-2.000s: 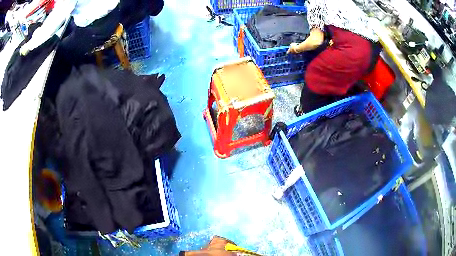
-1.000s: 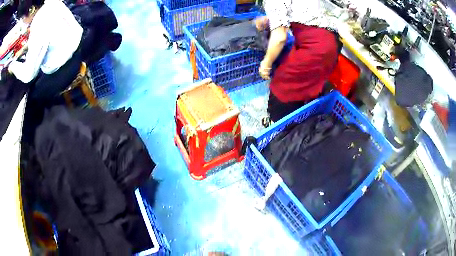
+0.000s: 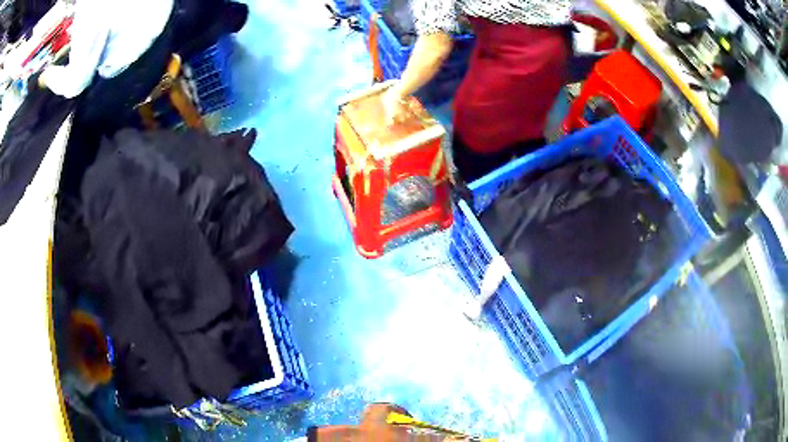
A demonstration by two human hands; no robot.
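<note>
Neither of my hands is in view. Nearest in front are a blue lattice crate (image 3: pixel 298 367) at lower left, heaped over its rim with dark cloth (image 3: pixel 177 268), and another blue crate (image 3: pixel 510 315) at right, holding dark cloth (image 3: pixel 587 246) with small pale marks. A pale strip (image 3: pixel 491 280) is tied at the right crate's left side. A red stool (image 3: pixel 419 207) with a tan top stands between them. A brown thing (image 3: pixel 367 427) with a yellow strip is cut off by the bottom edge; I cannot tell what it is.
A person in a dark red apron (image 3: pixel 510 86) stands behind the right crate, one hand at the stool's top. Another red stool (image 3: pixel 618 91) is behind. A person in white (image 3: pixel 117 39) is at upper left. A white table (image 3: pixel 30 302) runs along the left, a bench (image 3: pixel 665 60) along the right.
The person in the apron has turned from the far crate and moved a hand to the red stool's top. The view swung away and back.
</note>
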